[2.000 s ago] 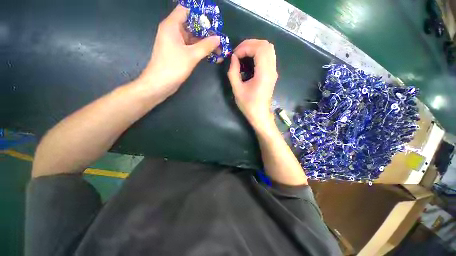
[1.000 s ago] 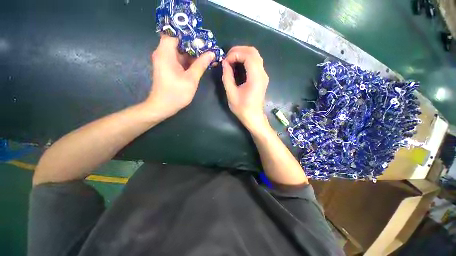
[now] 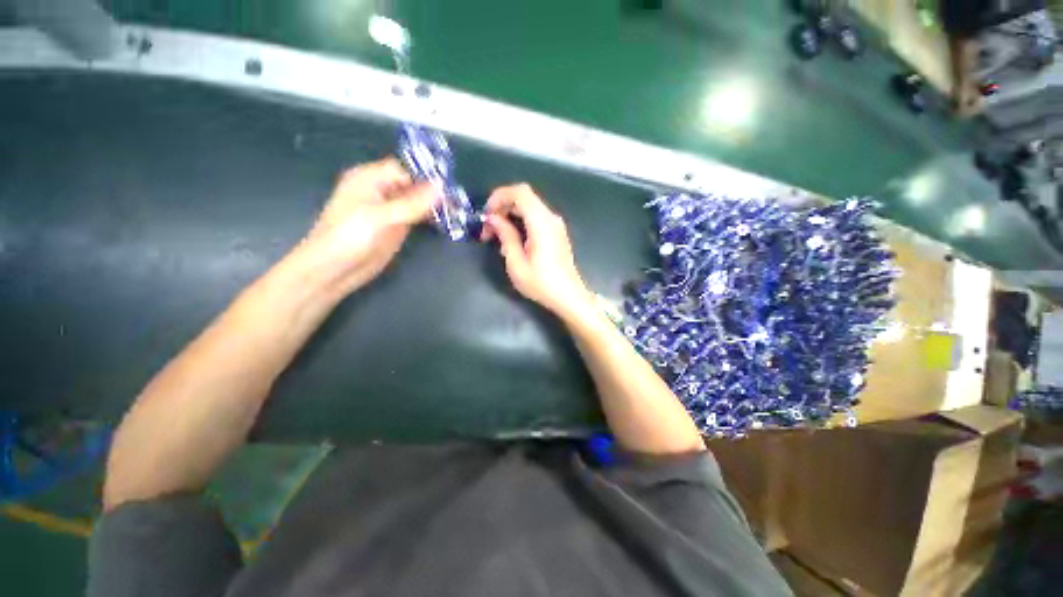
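My left hand (image 3: pixel 371 224) holds a bunch of linked blue circuit boards (image 3: pixel 427 157) above the dark green bench (image 3: pixel 175 222), near the metal rail. The bunch is blurred. My right hand (image 3: pixel 527 243) pinches at the lower right end of the bunch with thumb and forefinger; the small piece between the fingertips is too blurred to name. A large tangled pile of blue boards with white wires (image 3: pixel 764 315) lies to the right of my right forearm.
A pale metal rail (image 3: pixel 548 142) runs along the bench's far edge. Brown cardboard (image 3: pixel 915 385) lies under the pile's right side, with an open cardboard box (image 3: pixel 863 490) below. A blue object (image 3: pixel 35 461) is at the lower left, by a yellow floor line.
The view has tilted up, so the rail and floor show more and the hands sit lower. The held bunch is now seen narrower and blurred. Both hands keep their hold.
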